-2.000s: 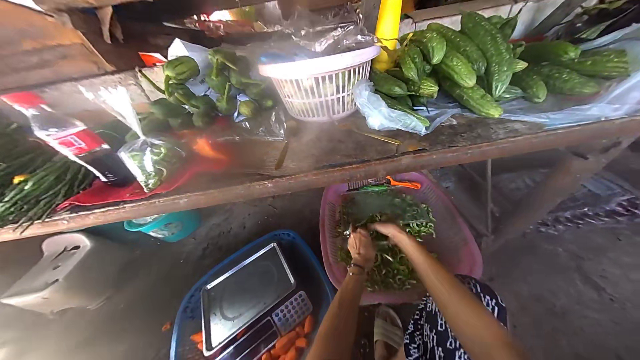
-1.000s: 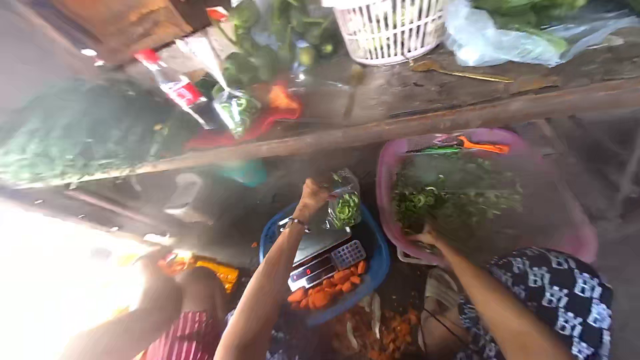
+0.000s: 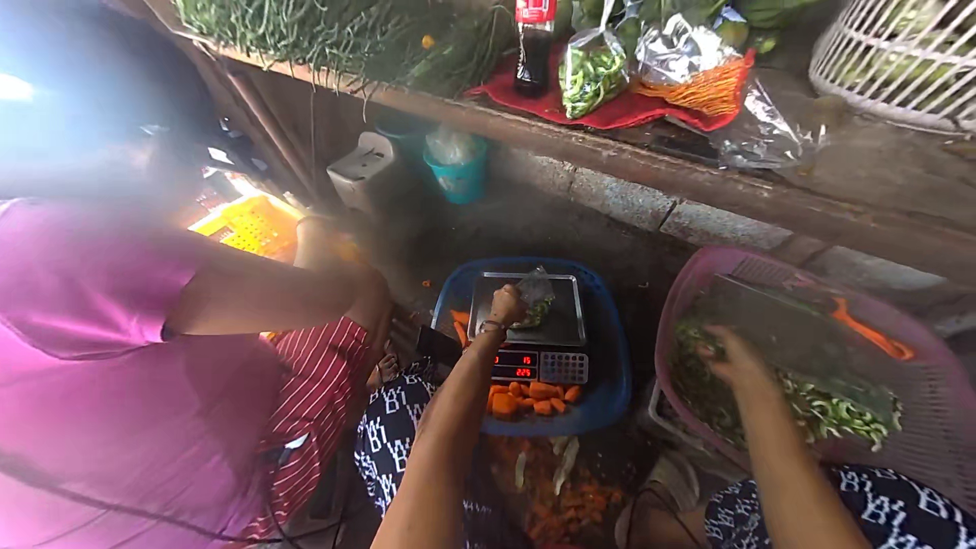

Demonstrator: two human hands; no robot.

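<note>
My left hand [image 3: 507,305] grips the clear plastic bag [image 3: 538,288] of chopped green vegetables, which rests on the metal pan of a digital scale [image 3: 564,324]. The scale sits in a blue basin [image 3: 606,381] with carrot pieces [image 3: 534,400] around it. My right hand [image 3: 728,354] is over the chopped greens [image 3: 831,412] in a pink plastic basin [image 3: 942,396], its fingers apart and nothing plainly in them. An orange-handled peeler or knife [image 3: 869,332] lies in that basin, near its far side.
A person in a purple top [image 3: 114,366] sits close on the left. Beyond the basins runs a wooden table [image 3: 610,160] with a cola bottle [image 3: 532,49], a bag of sliced greens [image 3: 591,76] and a white basket [image 3: 900,69]. A turquoise bucket [image 3: 456,171] and carrot scraps [image 3: 576,503] are on the floor.
Two seconds ago both hands were together in the pink basin. My left hand held the bag above the scale one second ago; now the bag is down on the pan. The view has swung left.
</note>
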